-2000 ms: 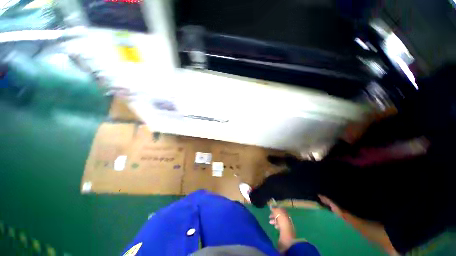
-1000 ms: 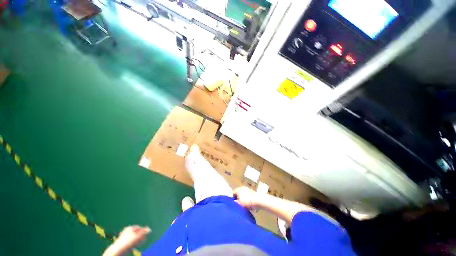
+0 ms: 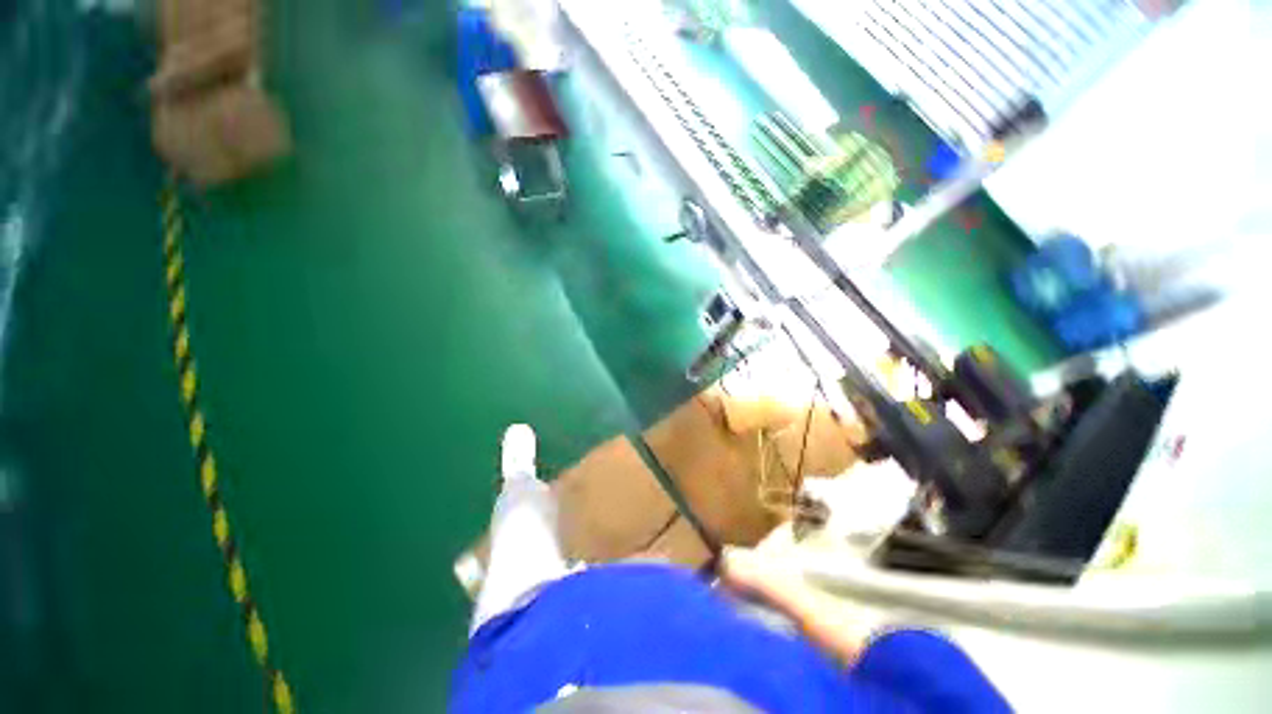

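My right hand (image 3: pixel 765 586) is low in the picture beside my blue clothing, blurred and partly hidden by it; I cannot tell whether its fingers are apart or closed. My left hand is out of the picture. Nearest in front of me is the conveyor rail (image 3: pixel 833 300), long and running up and away to the upper left, ending at a black end piece (image 3: pixel 1067 481) against the cream machine (image 3: pixel 1197 509) at the right. My light-trousered leg and white shoe (image 3: pixel 518 449) are forward on the floor.
Flattened cardboard (image 3: pixel 614 491) lies on the green floor beside the machine. Yellow-black lane tape (image 3: pixel 204 460) runs down the left. Brown boxes (image 3: pixel 219 126) stand at the top left. A small stool or cart (image 3: pixel 527 109) stands beside the conveyor. Cables hang under the rail.
The view has turned and moved along the machine toward the conveyor. The machine's control panel has left the picture. My left hand, seen at the lower left before, has gone out of view.
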